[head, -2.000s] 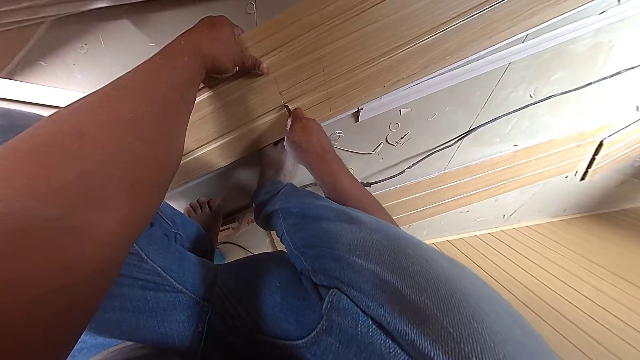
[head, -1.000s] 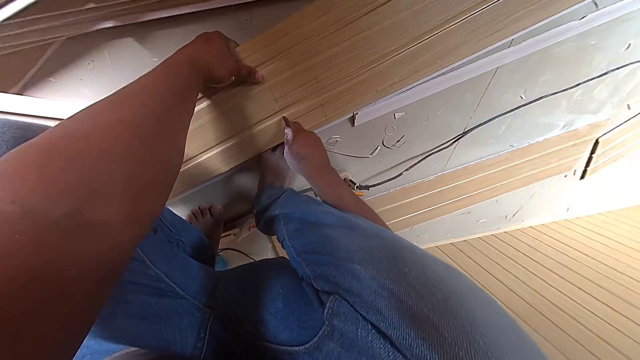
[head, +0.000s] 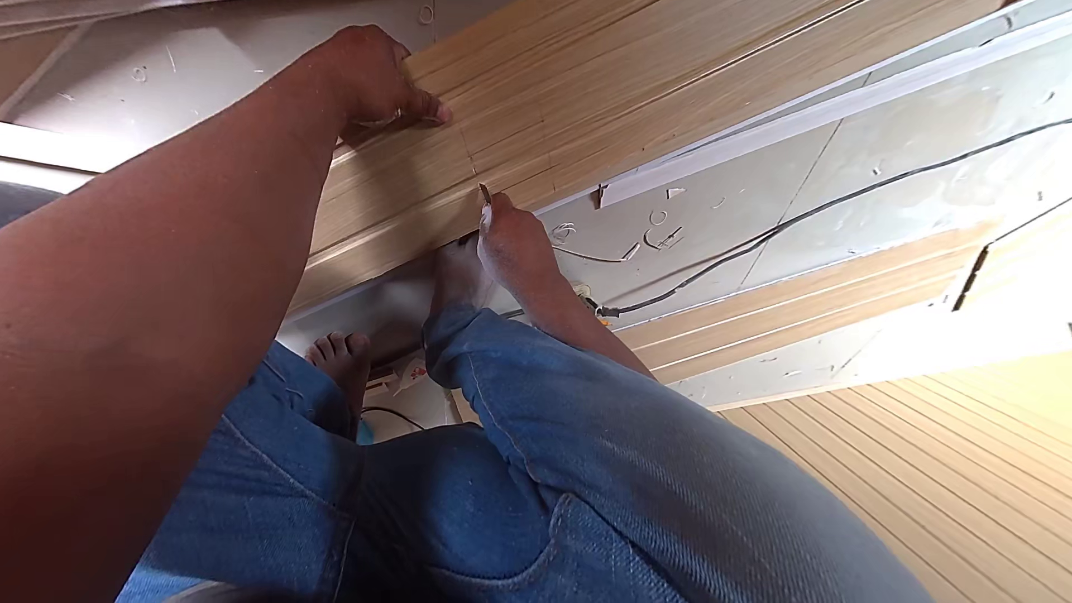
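Observation:
My left hand (head: 377, 79) grips the far edge of a long wood-grain panel (head: 603, 92), its thumb on the grooved face and its other fingers mostly hidden. At the panel's near edge, my right hand (head: 515, 239) pinches a small, thin, dark-tipped tool (head: 485, 193), and the tip is against the panel. The tool's kind cannot be told, as most of it is inside the hand. Faint lines cross the panel's grain just beyond the tip and a little to the right.
Below the panel lie a white strip (head: 754, 138), a black cable (head: 779, 228) and curled shavings (head: 662, 239) on the tiled floor. More wood-grain panels (head: 804, 306) lie to the right, with a slatted surface (head: 963, 469) at lower right. My bare foot (head: 339, 356) is beneath the near edge.

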